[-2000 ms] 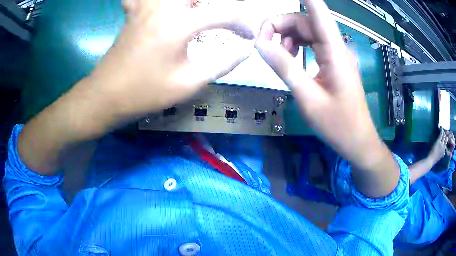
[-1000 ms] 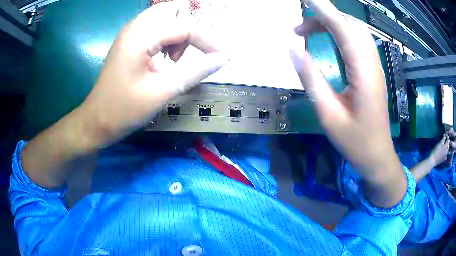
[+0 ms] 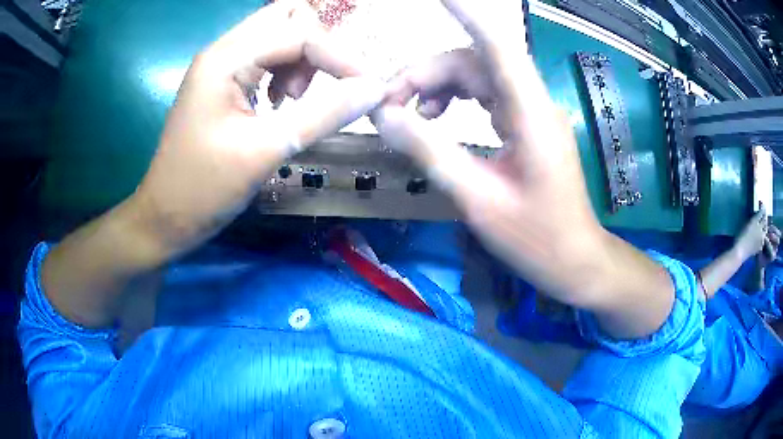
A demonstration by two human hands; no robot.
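Note:
My left hand (image 3: 215,137) and my right hand (image 3: 515,163) meet at their thumb and index fingertips above the white sheet (image 3: 386,34). Anything pinched between the fingertips is too small and washed out to tell. The grey metal fixture (image 3: 339,201) lies below them at the sheet's near edge. Three dark nests show, such as the middle one (image 3: 366,181); my right hand covers the fixture's right end. Reddish-brown tiny components (image 3: 335,10) are scattered at the top of the white sheet.
The green mat (image 3: 103,111) extends at the left. At the right lie two more fixtures, one nearer (image 3: 611,129) and one beside a rail (image 3: 681,141). Another person's hand (image 3: 753,236) and blue sleeve show at the far right. A red-and-white item (image 3: 378,270) is at my waist.
My hands were together, then apart one second ago, and now touch at the fingertips again. My right hand has moved left over the fixture's end, uncovering the nearer fixture at the right.

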